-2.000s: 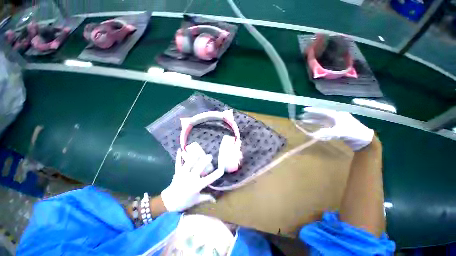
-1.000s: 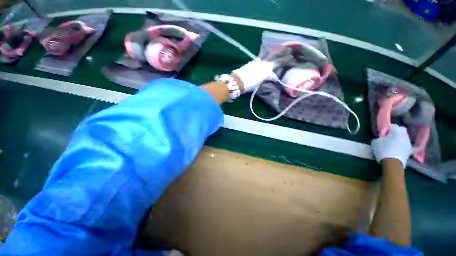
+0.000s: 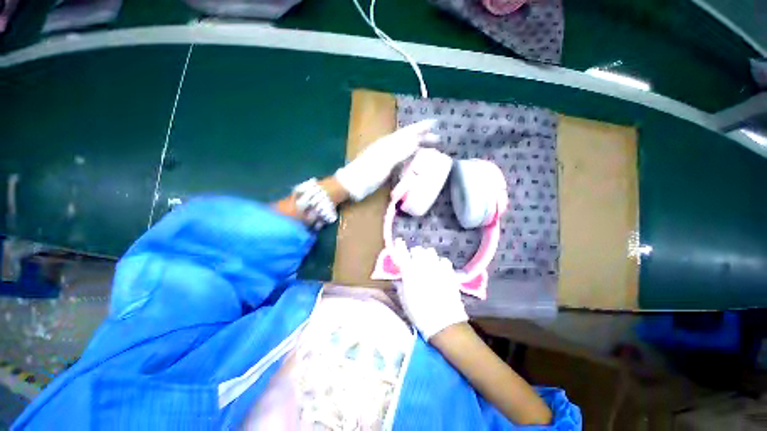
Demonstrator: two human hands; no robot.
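Pink cat-ear headphones lie on a grey printed bag, cups toward the conveyor and ears toward me. The bag lies on a tan cardboard sheet. My gloved left hand is at the bag's upper left, beside the left cup, fingers stretched toward the bag's far edge; whether it pinches anything is unclear. My gloved right hand grips the headband near the left ear. A white cable comes down from the conveyor to just above my left fingertips; its end is not clear.
The green bench extends on both sides of the cardboard. A white rail borders the conveyor behind. Another printed bag with a pink item, and parts of more bags at upper left, show on the conveyor. Blue and brown items are below the bench edge.
Both hands have come back from the conveyor to the cardboard. A headset on its bag now lies on the cardboard, which was bare one second ago. The view has shifted toward my body.
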